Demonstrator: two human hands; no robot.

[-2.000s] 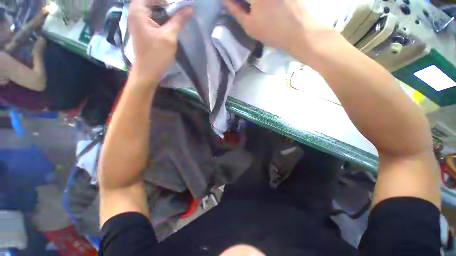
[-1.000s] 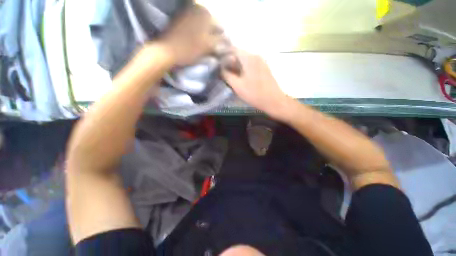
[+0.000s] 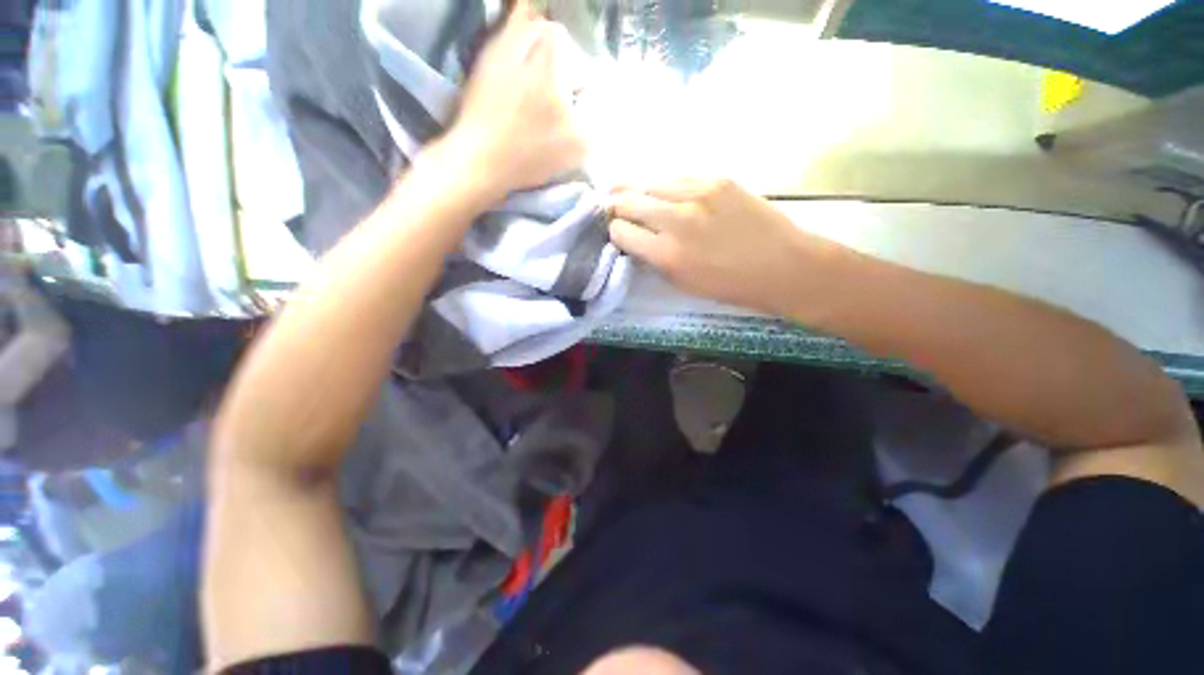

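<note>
A bunched garment piece [image 3: 528, 251] in pale grey-white cloth with dark grey panels lies at the table's front edge and runs up to the left. My left hand [image 3: 522, 112] rests on the garment near the top, its fingers partly lost in glare. My right hand [image 3: 700, 237] pinches the garment's right edge between thumb and fingers. The machine bed [image 3: 911, 132] is the cream strip behind my right hand. The needle area is washed out by glare.
Pale blue-grey cloth [image 3: 132, 145] hangs at the left table end. Dark grey cloth [image 3: 436, 462] lies below the table with red basket parts [image 3: 541, 541] by it. A small metal shape [image 3: 706, 396] is below the table edge. Pale cloth [image 3: 964, 528] hangs low on the right.
The view has swung from the left toward the machine. My hands have brought the garment down to the table's front edge. My right hand now pinches its edge.
</note>
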